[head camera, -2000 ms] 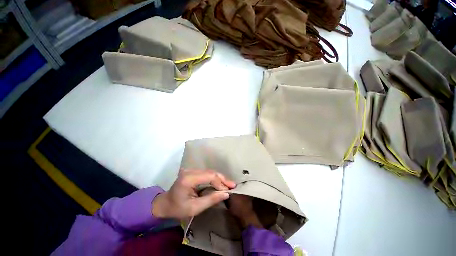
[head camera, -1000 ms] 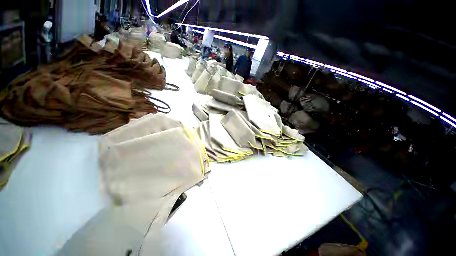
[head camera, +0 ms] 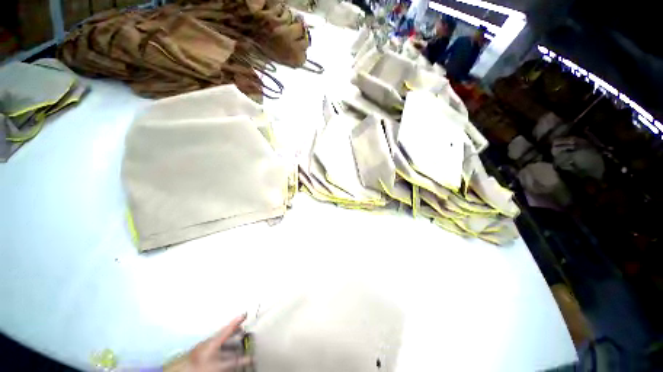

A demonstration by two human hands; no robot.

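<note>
A beige bag body (head camera: 327, 334) lies at the bottom centre of the view, blurred and cut off by the lower edge. A small dark dot shows near its lower right. My left hand (head camera: 218, 352) is at its left edge, partly cut off, with fingers spread. Blur hides whether the fingers grip the edge. My right hand is not in view.
Flat beige bag bodies (head camera: 203, 167) lie on the white table (head camera: 451, 290). More yellow-edged bodies (head camera: 374, 156) are piled right of them. A folded one (head camera: 36, 94) is far left. Brown bags (head camera: 182, 51) lie behind. Small yellowish pieces (head camera: 103, 358) sit front left. People (head camera: 461, 52) are far back.
The view has swung right from two seconds ago, when both hands were at the open mouth of the bag body. That body now lies lower in view, and my right hand is out of sight.
</note>
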